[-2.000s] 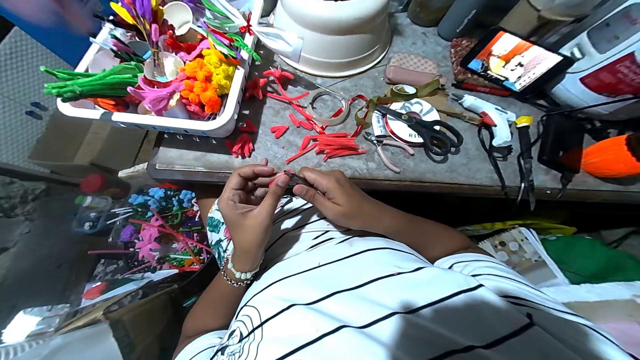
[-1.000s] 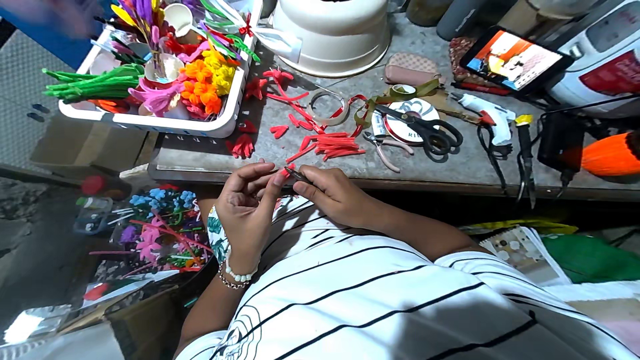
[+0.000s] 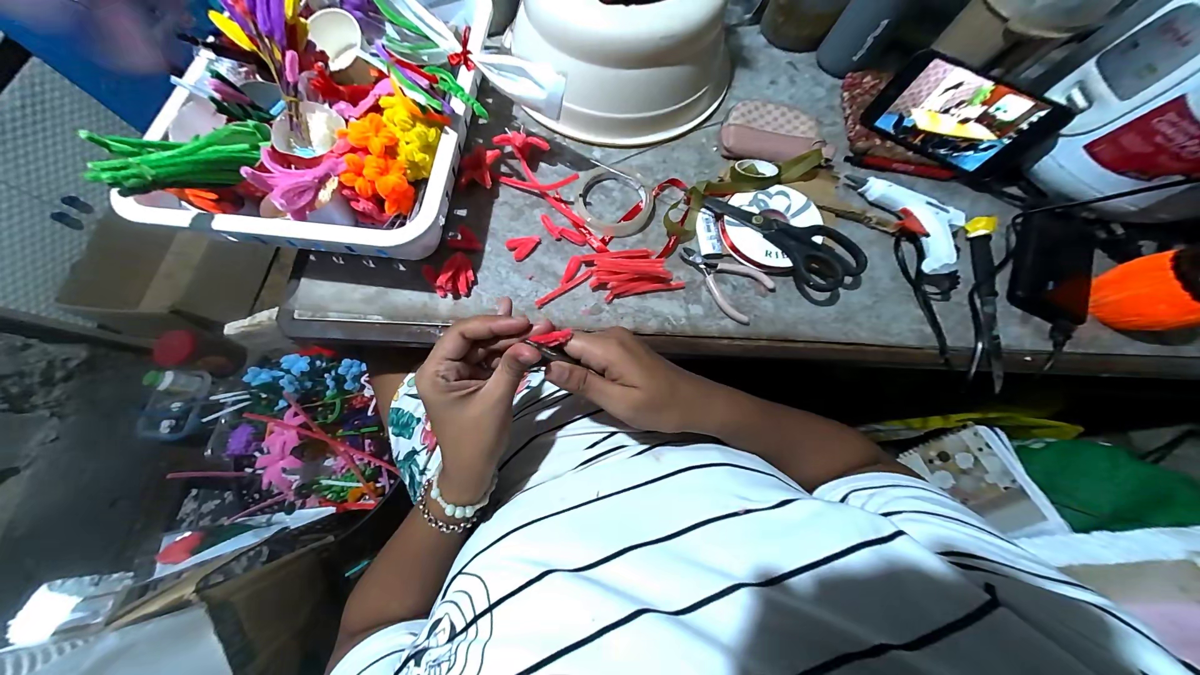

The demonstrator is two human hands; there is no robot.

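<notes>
Close to my body, just below the table's front edge, my left hand [image 3: 478,370] pinches a small red pipe-cleaner piece [image 3: 551,337] between its fingers. My right hand [image 3: 623,375] meets it from the right, with its fingertips on the same piece. A small dark item shows between the fingertips; what it is I cannot tell. Past my hands lie a bundle of red pipe-cleaner pieces [image 3: 637,275], a red bent heart-like piece [image 3: 523,247] and red flower-like shapes [image 3: 452,276]. Small pliers [image 3: 722,281] with pale handles rest right of the bundle.
A white plastic basket [image 3: 427,220] holds colourful pipe-cleaner flowers. Behind stands an upturned white pot [image 3: 619,75]. Black scissors [image 3: 806,244], a ribbon spool [image 3: 750,211], a tape roll [image 3: 614,202], a glue gun [image 3: 914,216] and a phone [image 3: 966,112] lie on the grey table [image 3: 366,300].
The red piece shows more plainly above my fingertips than before. Both hands have stayed together at nearly the same place.
</notes>
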